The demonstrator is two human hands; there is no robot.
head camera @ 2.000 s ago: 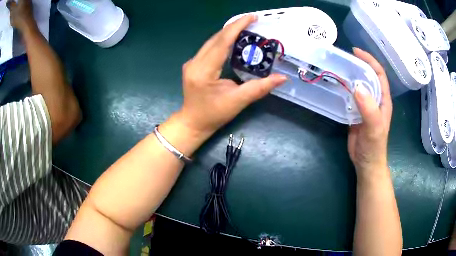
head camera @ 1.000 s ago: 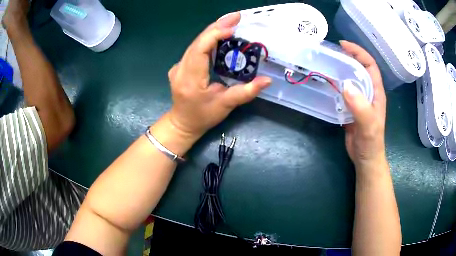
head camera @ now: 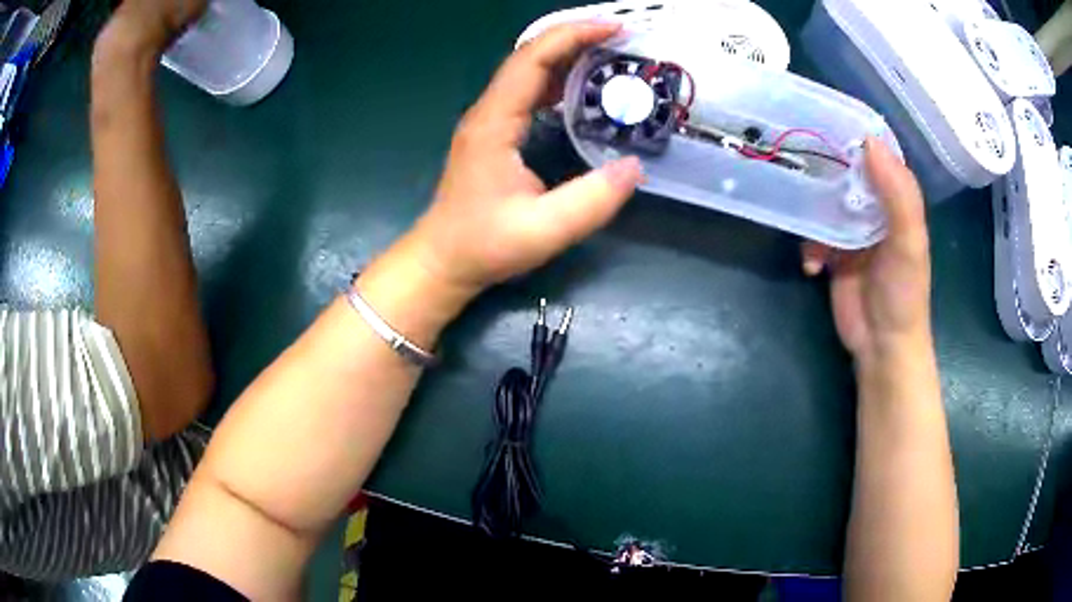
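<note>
The milky oval inner tray [head camera: 776,194] is held above the bench, its open side facing me. The black cooling fan [head camera: 629,100] sits in its left end, with a pale hub. Red and black lead wires [head camera: 782,151] run along the tray to its right end. My left hand [head camera: 529,176] grips the tray's left end, fingers at the top edge and thumb at the lower edge. My right hand [head camera: 882,253] holds the right end, thumb on the rim. A white top cover [head camera: 705,35] lies behind the tray, partly hidden by it.
A bundled black cable [head camera: 513,453] with two metal-tipped plugs lies on the green bench [head camera: 682,412]. White-topped units [head camera: 929,88] are stacked at the right. At the left, a person's arm [head camera: 147,223] reaches to a translucent container [head camera: 235,53].
The fan, earlier tilted at the tray's left end under my left fingers, now sits inside that end. The tray faces me more. The other person's arm has moved right, over the translucent container.
</note>
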